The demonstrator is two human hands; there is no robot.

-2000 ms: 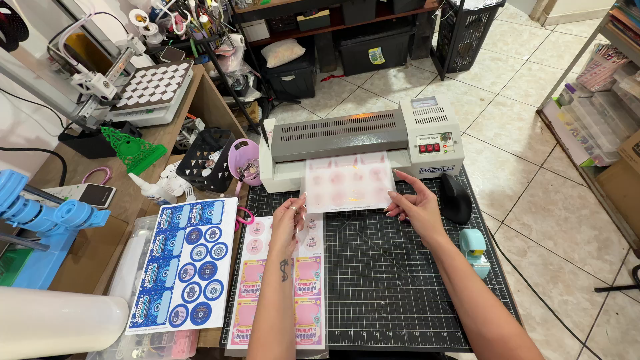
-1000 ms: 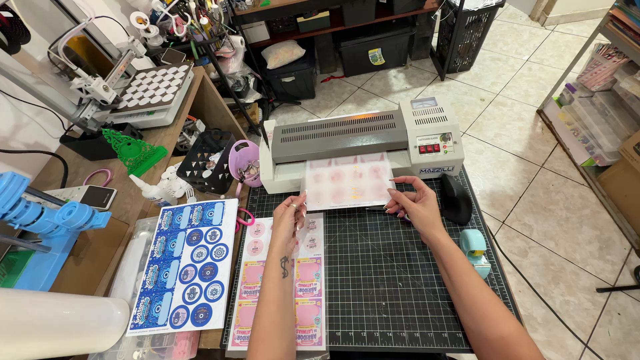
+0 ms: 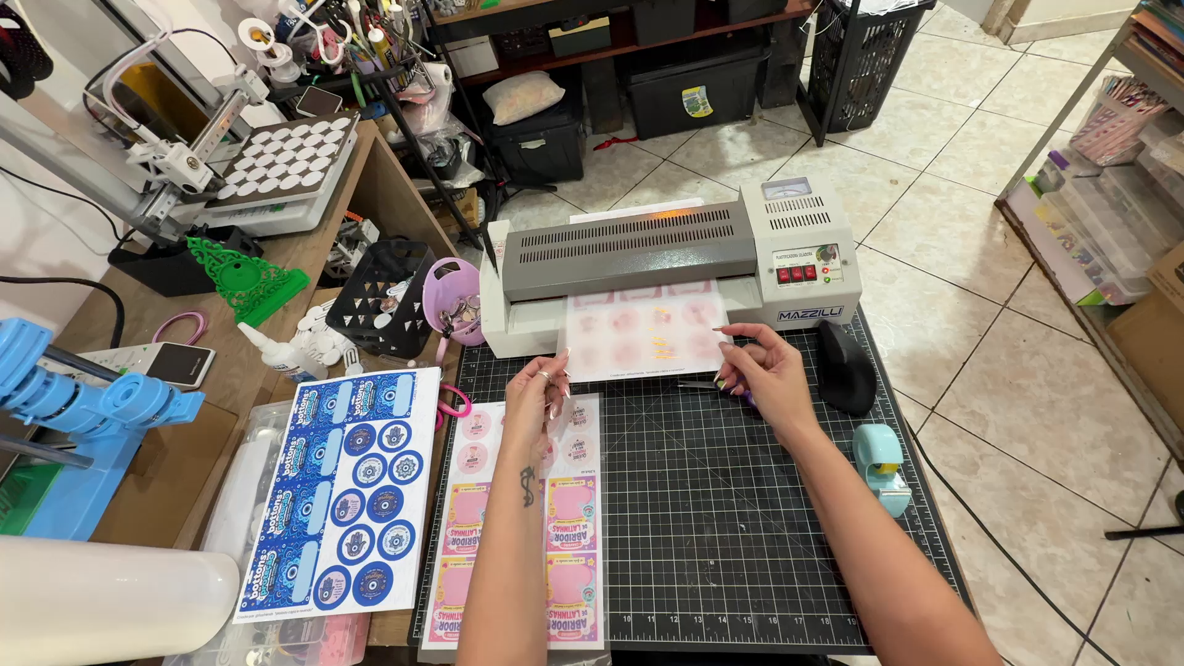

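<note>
A laminator [image 3: 629, 245] with a grey cover stands at the back of a black cutting mat [image 3: 721, 518]. Its front slot holds the far part of a milky sheet with pink prints [image 3: 638, 333]. My left hand [image 3: 541, 393] pinches or touches the sheet's near left corner, and my right hand [image 3: 763, 370] has thumb and fingertips at its right edge. Below my left hand lies a printed sheet of pink labels and round designs [image 3: 573, 518], partly covered by my forearm. To the left rests a sheet of blue labels and circles [image 3: 347, 490]. Scissors [image 3: 698, 384] lie partly under my right hand.
Right of the mat's middle are a black computer mouse [image 3: 844, 370] and a teal tape dispenser [image 3: 881, 467]. A black basket [image 3: 379, 301], a purple basket [image 3: 453, 296] and a glue bottle [image 3: 277, 356] stand on the left. A white cylinder [image 3: 111, 610] occupies the near left corner.
The milky sheet has gone farther into the laminator's slot, and less of it shows in front. A white sheet edge now shows behind the machine. My hands remain beside the sheet.
</note>
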